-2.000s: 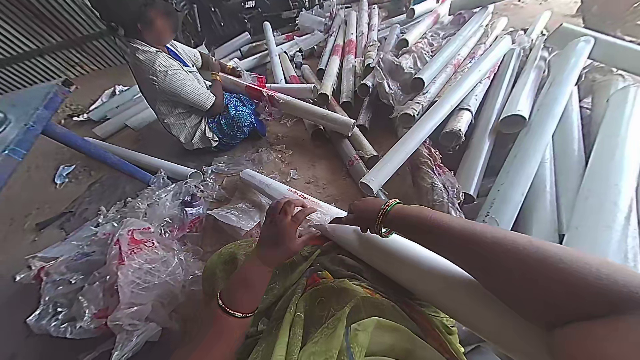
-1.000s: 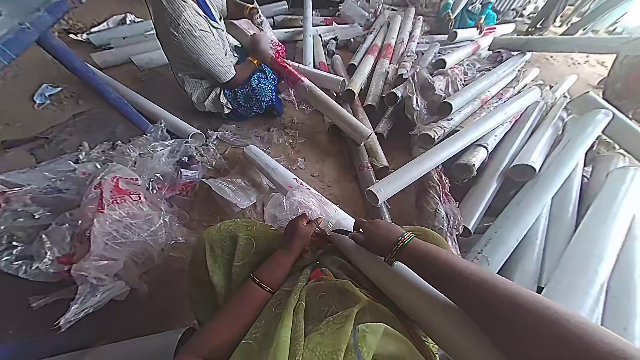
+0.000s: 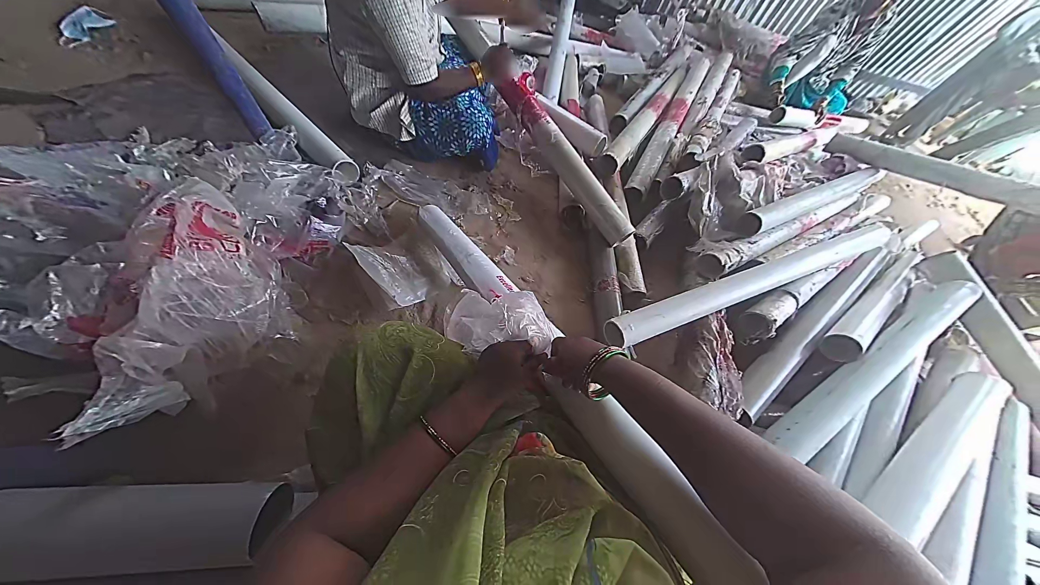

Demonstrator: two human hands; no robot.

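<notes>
A white plastic pipe [image 3: 467, 253] with red lettering lies diagonally across my lap, its far end above the ground. Bunched clear plastic film [image 3: 500, 318] surrounds part of it, just beyond my hands. My left hand [image 3: 505, 367] is closed on the near edge of this film, on the pipe's left side. Against it, my right hand [image 3: 570, 357] has its fingers bent at the pipe and film; what lies between these fingers is hidden. The near part of the pipe runs under my right forearm. Green patterned cloth covers my lap.
A heap of crumpled plastic film [image 3: 203, 268] lies at the left. Many pipes [image 3: 861, 406] are piled at the right. Ahead, a seated person [image 3: 390, 73] holds a red-marked pipe [image 3: 581, 183]. A blue pole [image 3: 215, 65] stands upper left; a wide grey pipe [image 3: 138, 524] lies lower left.
The film on the pipe is now bunched close around it beside my hands. My two hands have come together. The view has swung to the right.
</notes>
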